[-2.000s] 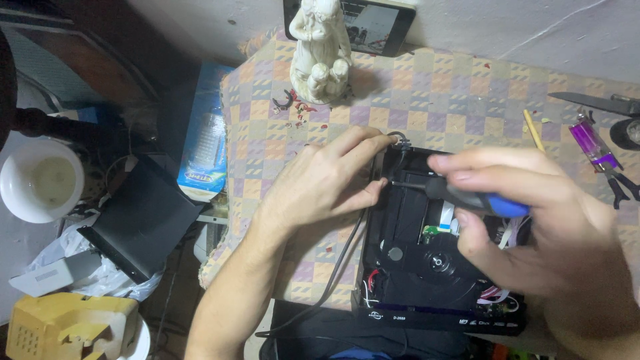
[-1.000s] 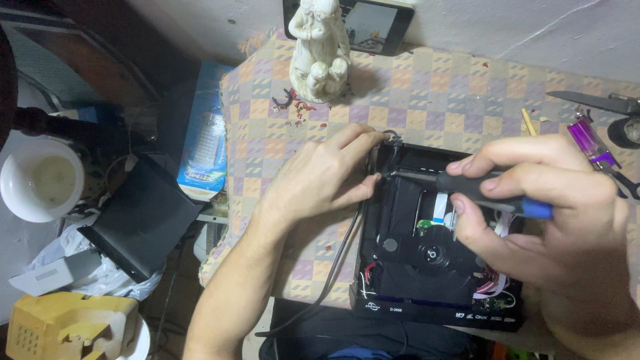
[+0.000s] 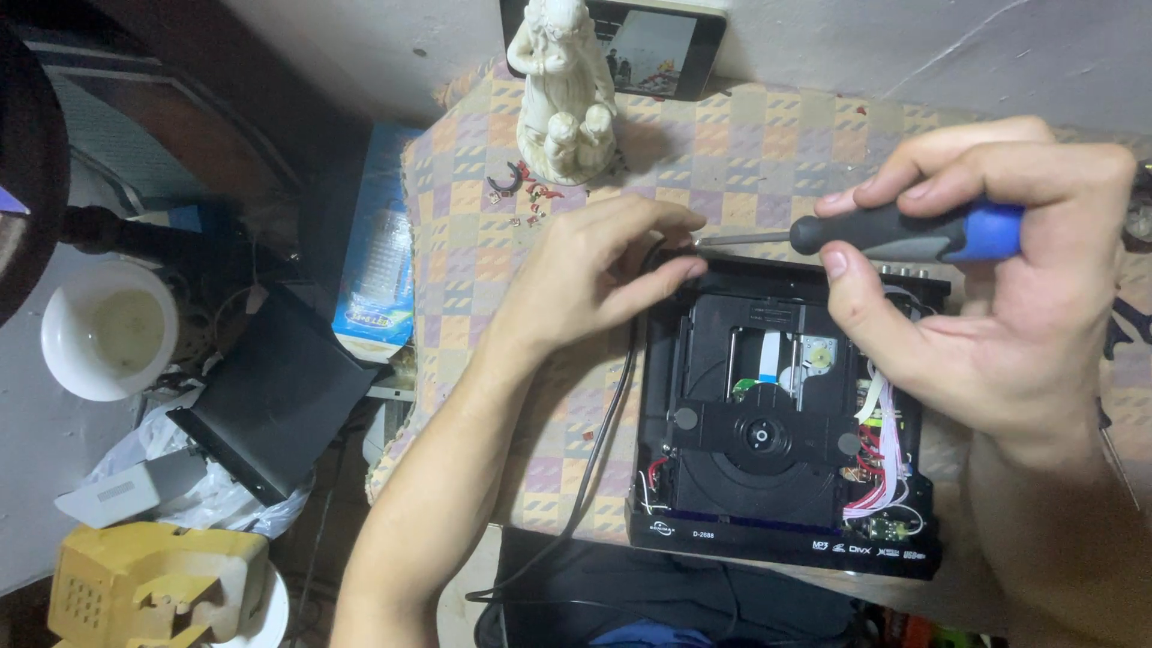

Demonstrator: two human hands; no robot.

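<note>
An opened black DVD player (image 3: 765, 468) lies on the checkered cloth, its disc mechanism, ribbon cable and wires exposed. In my right hand (image 3: 999, 270) is a screwdriver (image 3: 909, 236) with a black, grey and blue handle, its shaft pointing left. The tip meets a small metallic piece, perhaps a screw, between the thumb and fingers of my left hand (image 3: 612, 270), above the player's rear left corner. A black power cord (image 3: 598, 441) runs down beside the player's left side.
Behind stand a white figurine (image 3: 567, 99) and a tablet or phone (image 3: 693, 54) leaning on the wall. Small red fragments (image 3: 540, 191) lie near the figurine. At left are a white bowl (image 3: 110, 331), a black metal cover (image 3: 279, 387), a blue box (image 3: 378, 252) and a yellow plastic object (image 3: 153, 585).
The screwdriver has moved from inside the player's rear left area up to its rear corner, and the right hand has risen with it. The left hand's fingertips have shifted off the casing's inner side.
</note>
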